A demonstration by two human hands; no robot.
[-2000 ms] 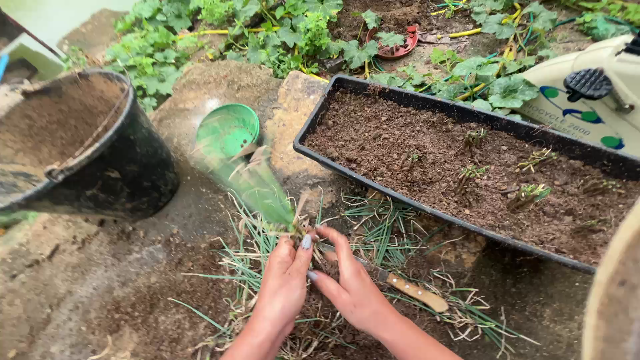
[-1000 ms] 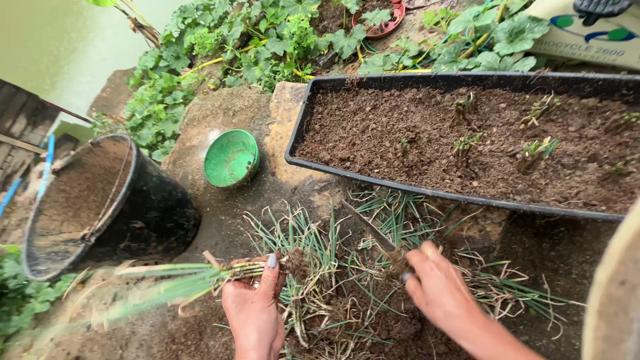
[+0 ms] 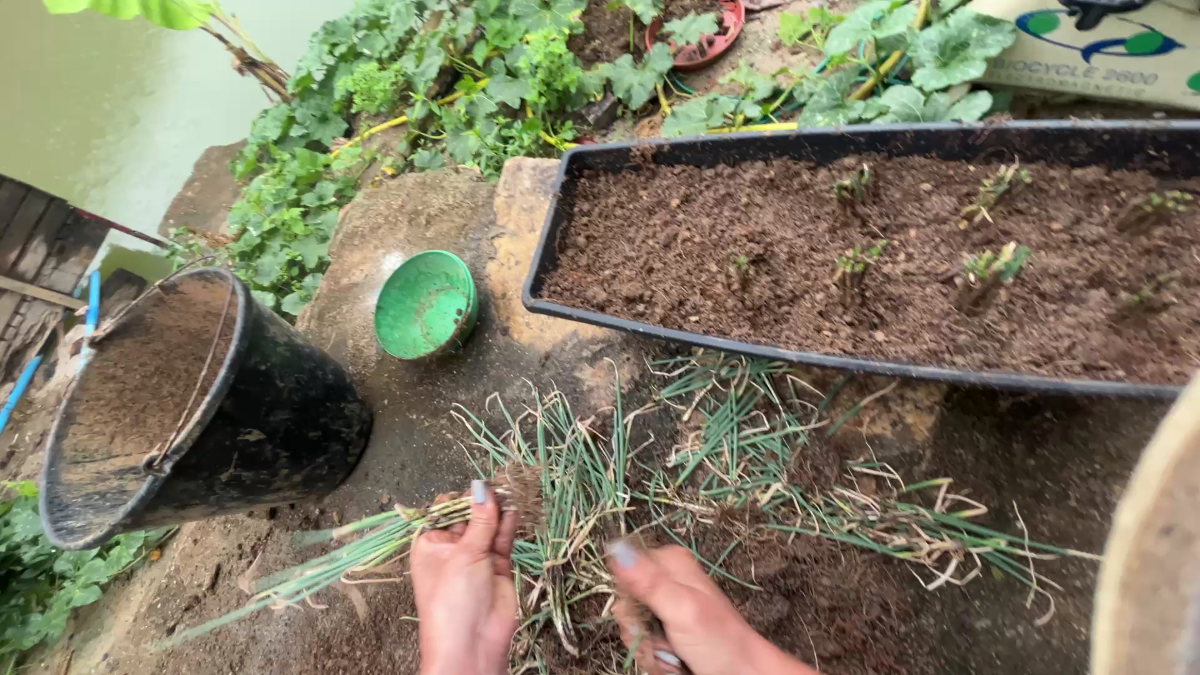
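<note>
My left hand (image 3: 466, 581) grips a bunch of thin green onion-like plants (image 3: 375, 544), leaves pointing left and brown roots to the right of my thumb. Just right of it, my blurred right hand (image 3: 689, 600) is curled over the loose soil; whether something is inside it cannot be told, and no knife shows. Cut green leaves and plants (image 3: 572, 459) lie between and above the hands, with more heaped to the right (image 3: 741, 422). Behind them stands a long black planter (image 3: 675, 336) of dark soil, with short trimmed plant tufts (image 3: 858, 262) set in it.
A black bucket (image 3: 291, 422) with soil inside leans at the left. A green plastic bowl (image 3: 422, 305) rests on the stone. Leafy plants (image 3: 506, 84), a red pot (image 3: 712, 47) and a printed sack (image 3: 1097, 56) lie beyond. A pale round rim (image 3: 1144, 553) stands at the right edge.
Two seconds ago both hands were together at the bunch, beside a wooden-handled knife; they have since parted. The knife blade seen by my right hand one second ago no longer shows.
</note>
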